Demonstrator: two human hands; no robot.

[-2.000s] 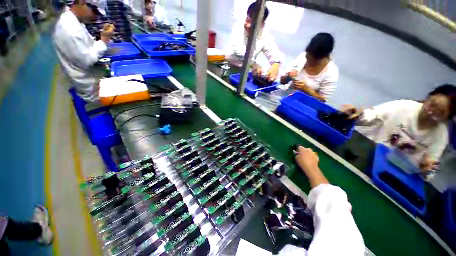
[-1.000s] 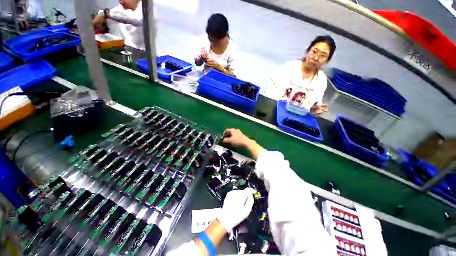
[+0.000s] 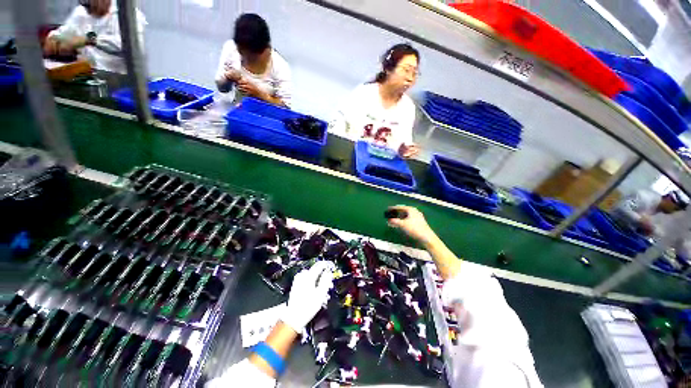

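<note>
My left hand (image 3: 309, 297), in a white glove with a blue wrist band (image 3: 268, 358), rests at the left side of a heap of small black units with wires and white connectors (image 3: 360, 303). Its fingers are bent; whether they hold a unit is unclear. My bare right hand (image 3: 410, 222) is raised over the green belt's near edge and holds a small black part (image 3: 395, 213) at its fingertips. A clear blister tray (image 3: 208, 333) at the left holds rows of black units with green boards.
A white paper slip (image 3: 261, 326) lies between tray and heap. The green conveyor belt (image 3: 303, 182) runs beyond, with a few single units. Blue bins (image 3: 276, 129) and seated people are across it. A sheet partly under my right sleeve and white trays (image 3: 625, 345) are at the right.
The view has turned right, bringing the white trays in. My right hand has moved right along the belt's near edge with the black part. My left hand stays by the heap.
</note>
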